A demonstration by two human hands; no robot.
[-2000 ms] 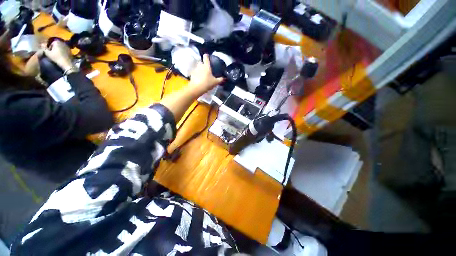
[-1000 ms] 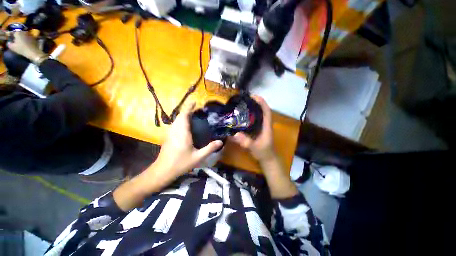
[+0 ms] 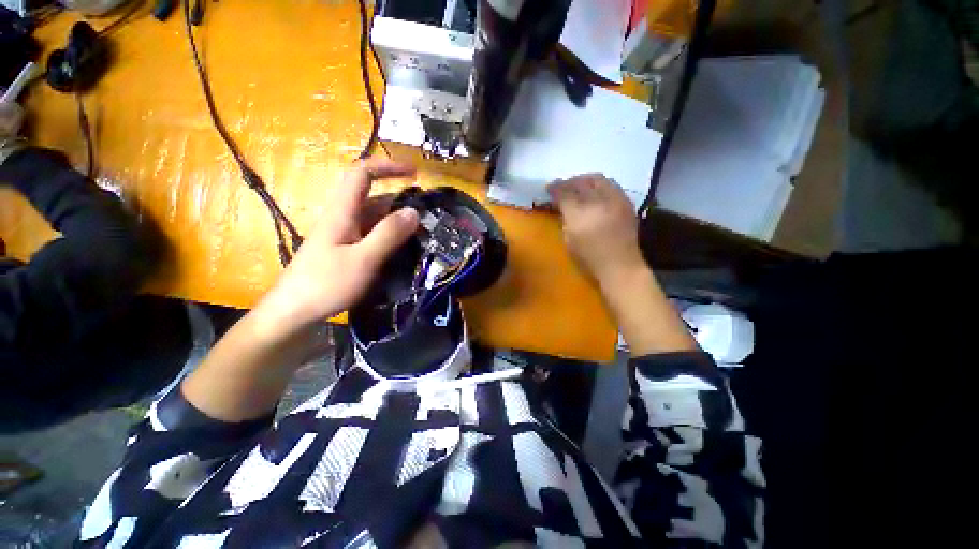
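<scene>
The security camera's open black head shell point(image 3: 485, 238) is at the table edge before me, with a circuit board point(image 3: 451, 238) and internal wires point(image 3: 437, 276) showing inside. Its white rounded body point(image 3: 368, 365) rests on my lap, with a white antenna point(image 3: 488, 377) sticking out to the right. My left hand point(image 3: 349, 241) holds the head from the left, thumb on its inner part. My right hand point(image 3: 601, 227) is off the camera, over the white sheets' near edge, fingers bent; whether it pinches something small I cannot tell.
The screw feeder point(image 3: 424, 86) stands beyond the camera, with the dark electric screwdriver point(image 3: 515, 64) upright beside it. White sheets point(image 3: 580, 134) lie right of it. Black cables point(image 3: 238, 161) run over the orange table point(image 3: 140, 225). Another person's sleeve point(image 3: 64, 214) is at left. A carton with white pieces point(image 3: 735, 150) is at right.
My right hand has left the black head and moved right to the white sheets. The head now shows opened above the white body, with my left hand still on it. The view has shifted.
</scene>
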